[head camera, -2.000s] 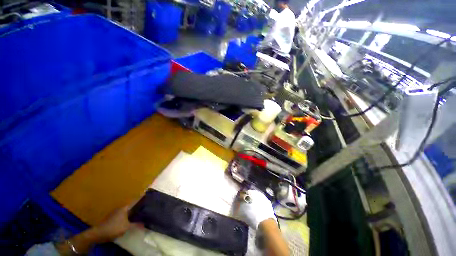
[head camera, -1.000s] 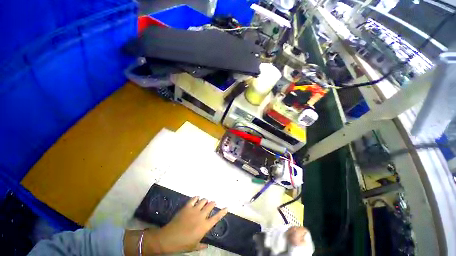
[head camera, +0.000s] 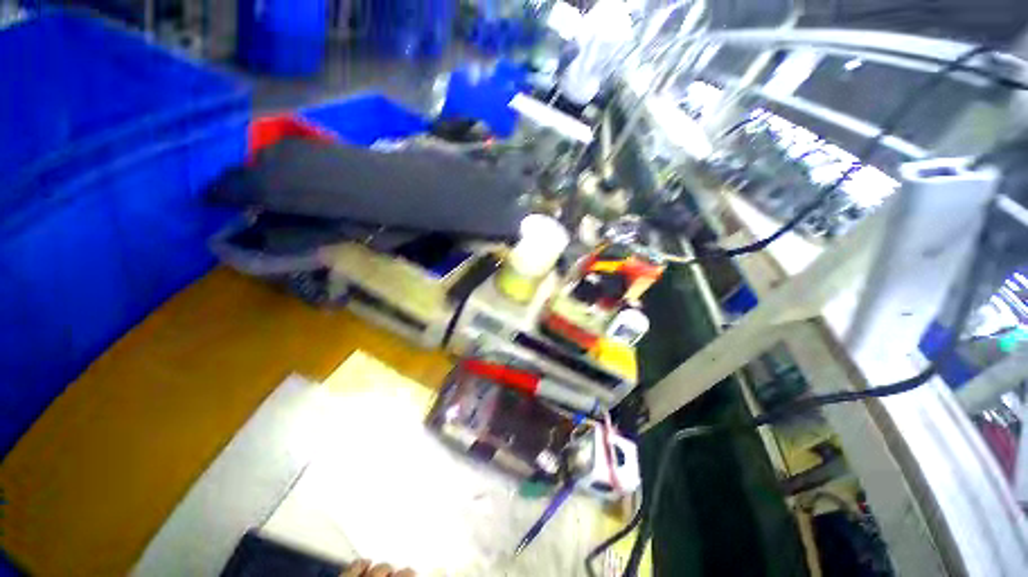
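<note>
The black power strip (head camera: 280, 559) lies at the bottom edge, with only its far left end in the picture. Bare fingertips of my left hand (head camera: 379, 569) show at the strip's far side; the rest of the hand is cut off, so its grip is hidden. My right hand is out of the picture. White sheets (head camera: 389, 451) lie under and beyond the strip. The dark test fixture (head camera: 493, 425) with a red-handled tool (head camera: 502, 374) stands behind them. A white test socket (head camera: 610, 463) with wires is at its right, with a blue-purple pen (head camera: 547, 518) in front.
A large blue crate (head camera: 102, 214) stands at the left. Beige testers (head camera: 535, 349) hold a pale yellow-white cylinder (head camera: 531, 259). A dark panel (head camera: 372, 186) lies at the back. The dark green conveyor (head camera: 705, 485) and a white frame (head camera: 733, 361) are at the right.
The view has tilted up, so the strip and my left hand have slid mostly out at the bottom. My gloved right hand, earlier at the strip's right end, has left the picture.
</note>
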